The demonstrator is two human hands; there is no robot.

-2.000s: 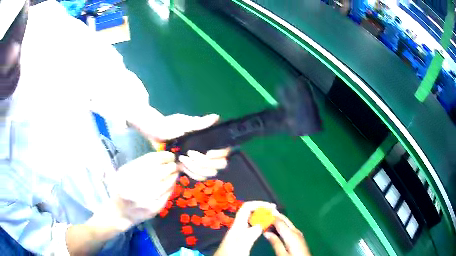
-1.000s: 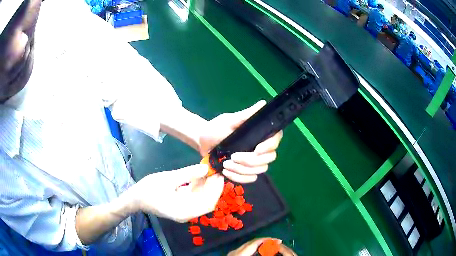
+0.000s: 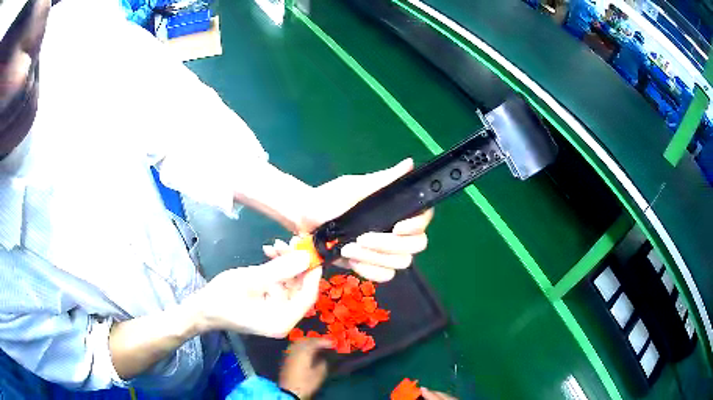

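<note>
My left hand point(image 3: 306, 367), in a blue sleeve and slightly blurred, reaches to the near edge of a pile of orange-red caps point(image 3: 344, 308) in a black tray point(image 3: 418, 312). Its fingertips are at the caps; whether they grip one is unclear. My right hand point(image 3: 435, 395) is mostly cut off by the bottom edge; its fingertips are on an orange cap point(image 3: 406, 390). Above the tray, another person's two hands hold a long black handle housing point(image 3: 422, 183) with a T head, tilted up to the right, and pinch an orange piece point(image 3: 310, 250) at its lower end.
The other person, in a white coat point(image 3: 117, 156), stands close at the left, arms across the space above the tray. A curved line with a light rim runs along the right. Black trays with white pieces point(image 3: 633, 320) lie at the lower right. Workers in blue are far at the upper right.
My left hand has come into view and moved up to the cap pile. My right hand is lower and further right, with an orange cap. The housing's T head has turned slightly and dropped a little.
</note>
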